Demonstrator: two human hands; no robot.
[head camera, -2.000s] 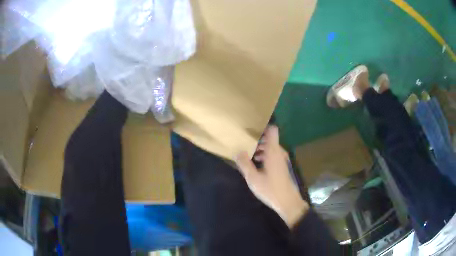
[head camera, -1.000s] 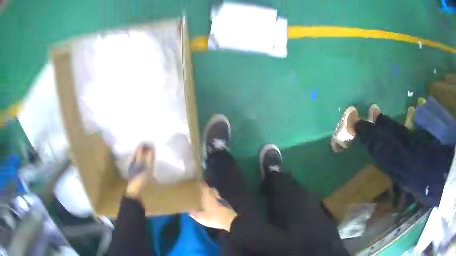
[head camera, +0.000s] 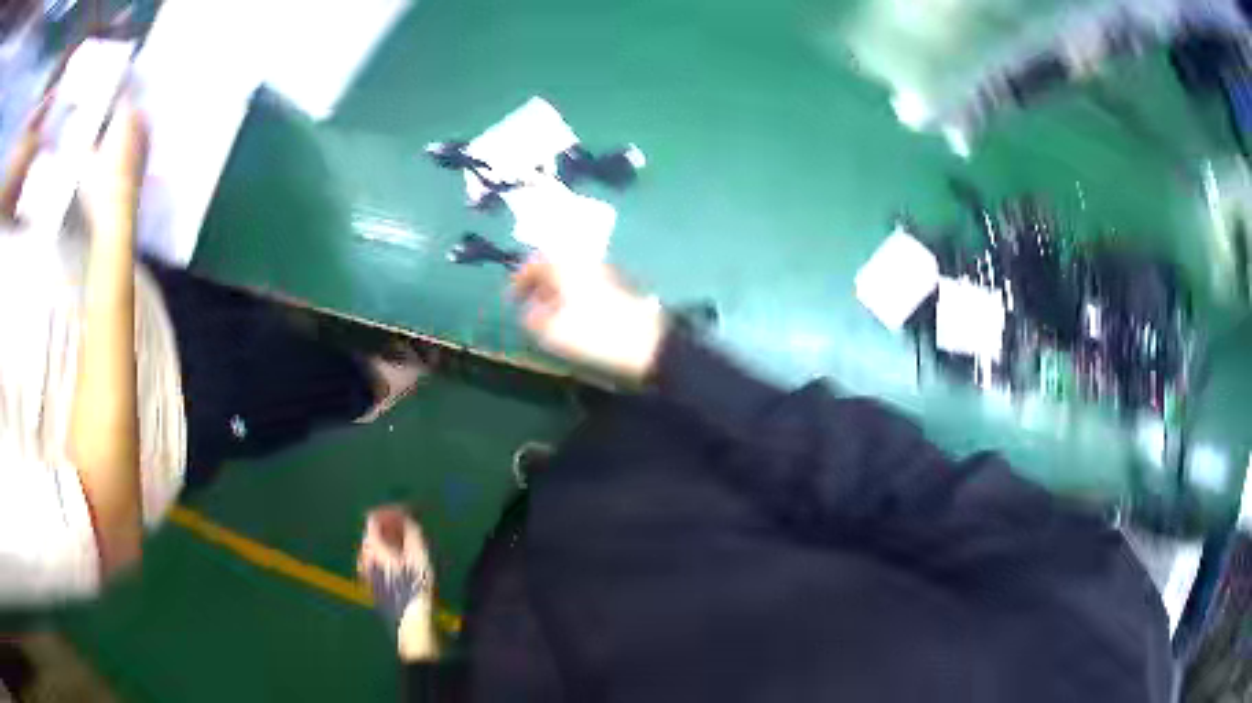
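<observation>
White leaflets (head camera: 525, 140) lie with short black cable bundles (head camera: 600, 168) on the green bench top. My right hand (head camera: 590, 319) reaches over the bench, its fingertips at the lower edge of the nearest leaflet (head camera: 566, 223). It is blurred, and whether it grips the leaflet does not show. My left hand (head camera: 398, 556) hangs low at the left over the green floor, away from the bench. Its fingers look curled, with a greyish patch on the hand. It is small and blurred, so whether it holds anything is unclear.
Two more white leaflets (head camera: 899, 279) lie beside a dark pile of cables or parts (head camera: 1078, 309) at the right. Another person's forearm (head camera: 107, 357) is at the left, near a large white sheet or board (head camera: 268, 48). The bench's front edge (head camera: 412, 337) runs below the leaflets.
The view has turned from the brown carton and floor to the bench. Both hands are off the carton, which is out of view. My right hand is now over the bench.
</observation>
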